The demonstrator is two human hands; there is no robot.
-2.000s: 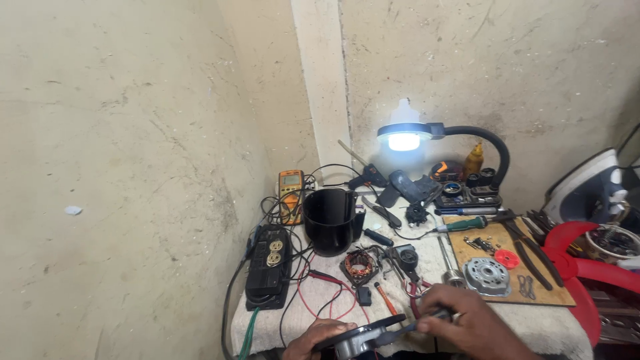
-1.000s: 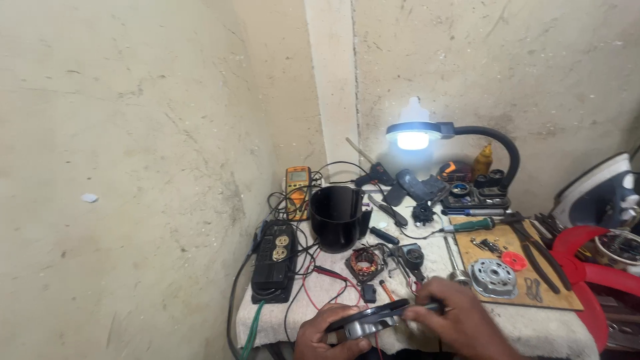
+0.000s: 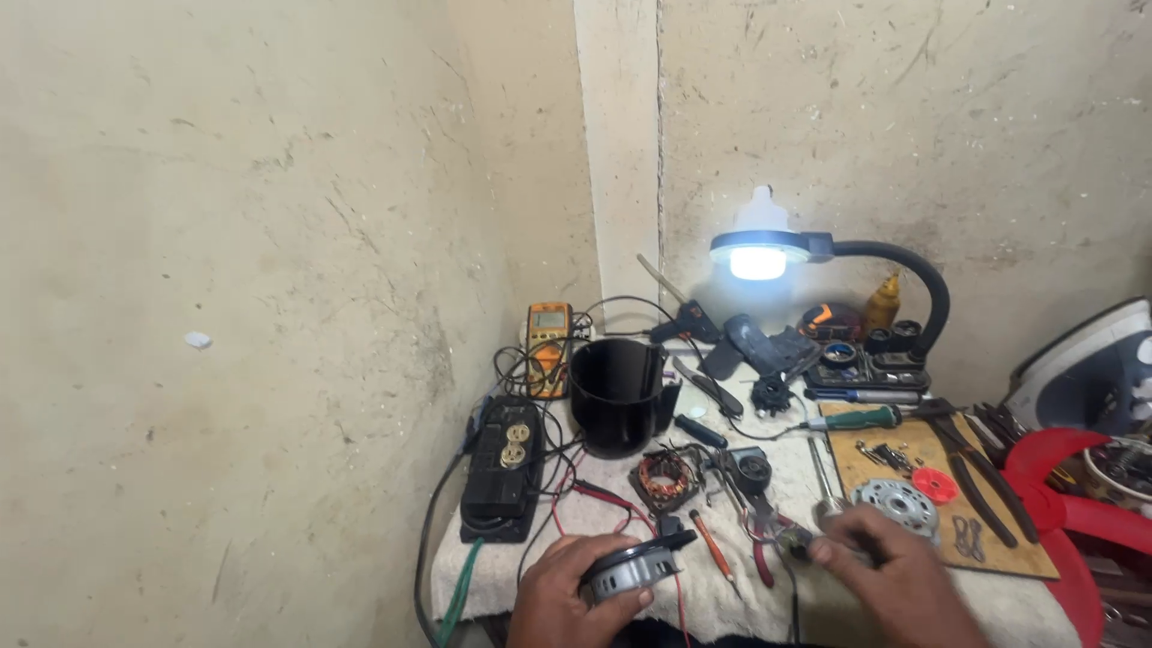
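My left hand (image 3: 576,589) grips a round metal motor housing with a black rim (image 3: 630,573), tilted, near the table's front edge. My right hand (image 3: 886,562) is apart from it on the right, blurred, beside a small dark part (image 3: 795,540) at its fingertips; whether it holds that part is unclear. A slotted round metal plate (image 3: 895,506) lies just behind the right hand on a wooden board. Between the hands are an orange-handled screwdriver (image 3: 714,546) and red-handled pliers (image 3: 763,549). Behind them sits a copper-wound stator (image 3: 664,480).
A black cylindrical housing (image 3: 617,396) stands mid-table, with a yellow multimeter (image 3: 550,349) behind it. A power strip (image 3: 504,472) with cables is on the left. The wooden board (image 3: 1008,558) bears screws, pliers and a red disc (image 3: 935,486). A lit lamp (image 3: 759,261) hangs over the back; red fan blades (image 3: 1053,504) stand right.
My right hand has moved right, away from the motor housing, which it was against in both earlier frames. My left hand still holds the housing.
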